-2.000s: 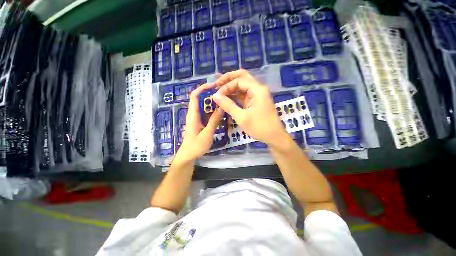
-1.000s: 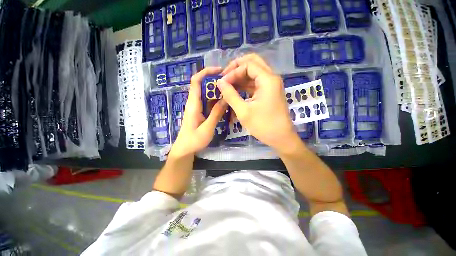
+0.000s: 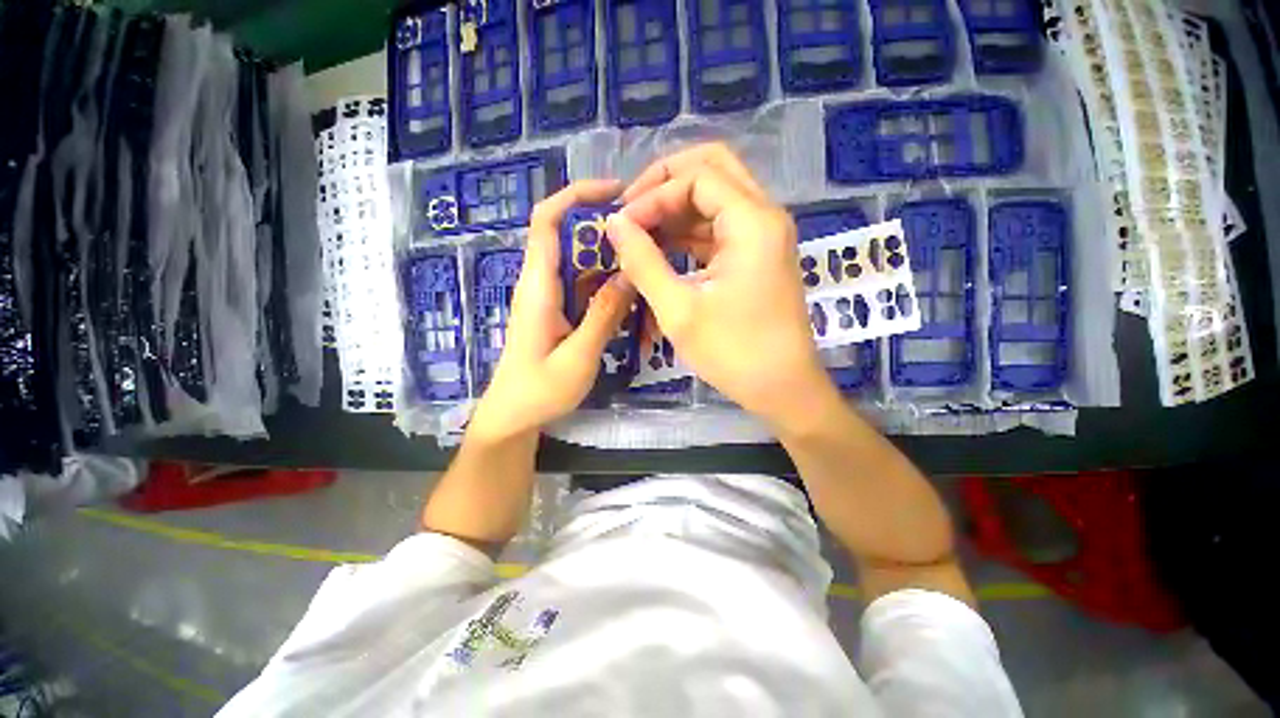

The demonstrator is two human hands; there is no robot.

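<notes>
My left hand holds a dark blue phone housing upright over the tray, fingers along its far edge and thumb on the near side. A gold camera ring shows at its upper end. My right hand is bent over it, thumb and forefinger pinched at the ring's right side. Whether a small sticker is in the pinch cannot be made out. A white sticker sheet with two rows of dark shapes lies across the tray under my right hand and sticks out on both sides.
A clear blister tray holds blue housings around my hands. White sheets lie left of it, and fanned sheets with gold-brown shapes lie right. Stacked trays stand far left. Red stools show below the bench.
The camera view has shifted, so the tray sits higher in the picture than at first. My hands stay together at the housing's camera end, with little change in their pose.
</notes>
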